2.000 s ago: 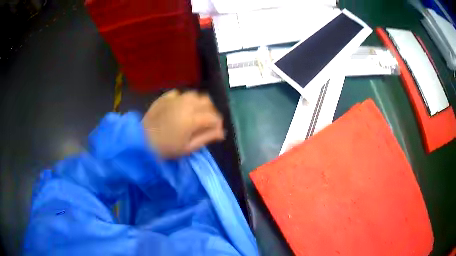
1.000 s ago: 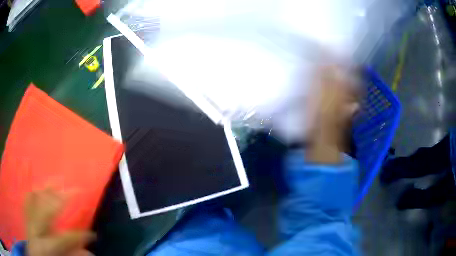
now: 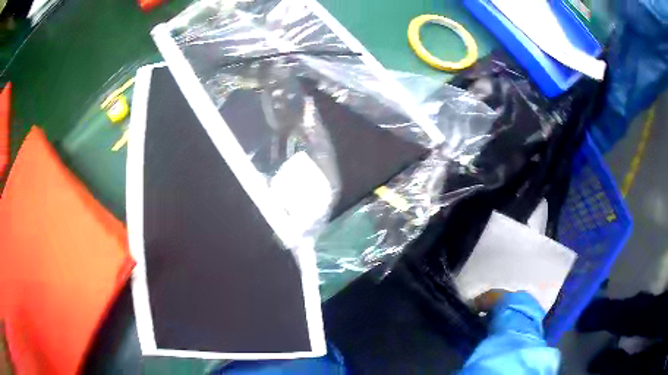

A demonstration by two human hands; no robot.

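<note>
My right hand [image 3: 492, 299] is at the lower right, mostly hidden by a blue sleeve and a pale sheet. Its fingers are at the lower edge of this whitish sheet [image 3: 518, 258], over black plastic [image 3: 410, 293] beside the blue basket. A large black sheet with a white border [image 3: 212, 242] lies on the green bench. Another black sheet under a clear plastic bag [image 3: 351, 139] overlaps it. My left hand cannot be made out; only an unclear brownish sliver shows at the lower left edge.
Red foam [image 3: 58, 249] lies at the left. A small yellow device [image 3: 117, 108] is on the bench. A yellow tape roll [image 3: 442, 42] and a blue tray [image 3: 524, 44] are at the upper right. The blue basket [image 3: 597, 212] stands at the right edge. A person's blue sleeve [image 3: 641, 66] shows.
The large blurred white sheet has left the area over the bagged black sheet. My right hand is lower, at a whitish sheet by the basket. My left hand has left the foam area in view.
</note>
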